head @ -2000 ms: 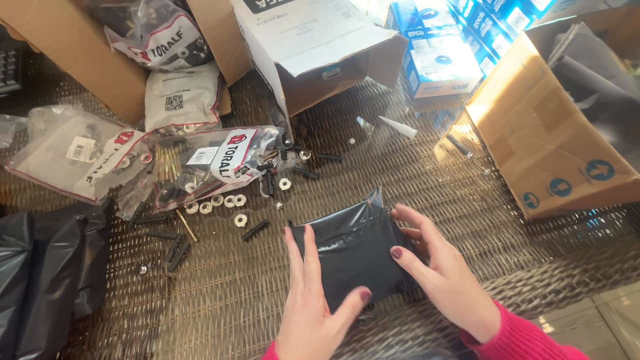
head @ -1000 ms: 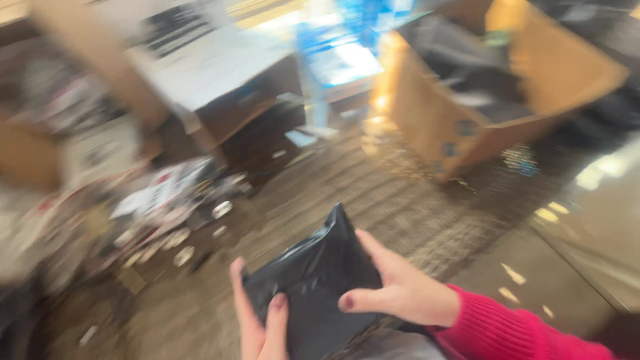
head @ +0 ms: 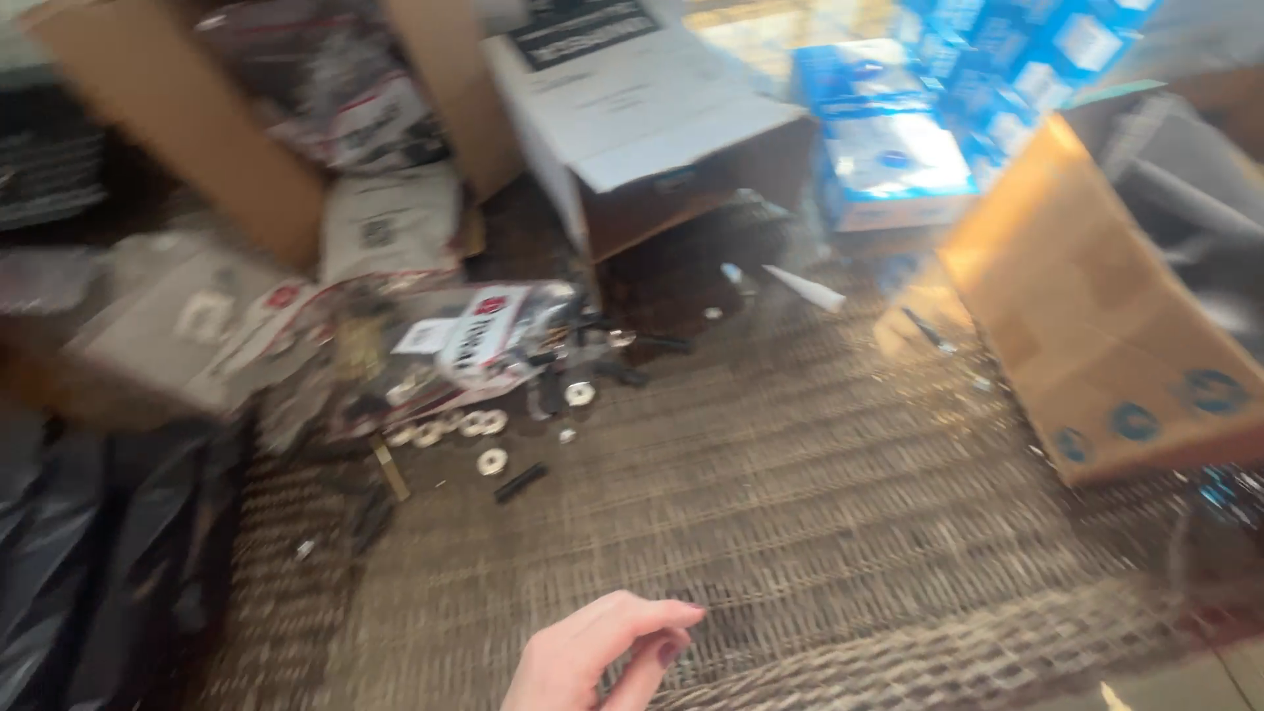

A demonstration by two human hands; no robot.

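Note:
My left hand [head: 602, 652] is at the bottom middle of the head view, over the wicker tabletop [head: 691, 513], thumb and index finger slightly apart with nothing between them. My right hand is out of view. Beyond my left hand lie a short black rod [head: 520, 483], a metal washer [head: 492, 461] and several more washers. They are beside a clear plastic bag of small hardware [head: 484, 336] with a printed label. A brass-coloured rod [head: 390, 467] rests nearer the left. The view is blurred.
Black plastic packages [head: 109, 553] lie at the left edge. A white cardboard box [head: 652, 118] stands open at the back, beside blue and white boxes [head: 889, 148]. A brown cardboard box [head: 1116, 306] with dark plastic inside is at the right. More bags [head: 178, 326] lie back left.
Both hands held a black plastic package a second ago; that package is no longer seen in them. My right hand has left the view, and my left hand is now empty.

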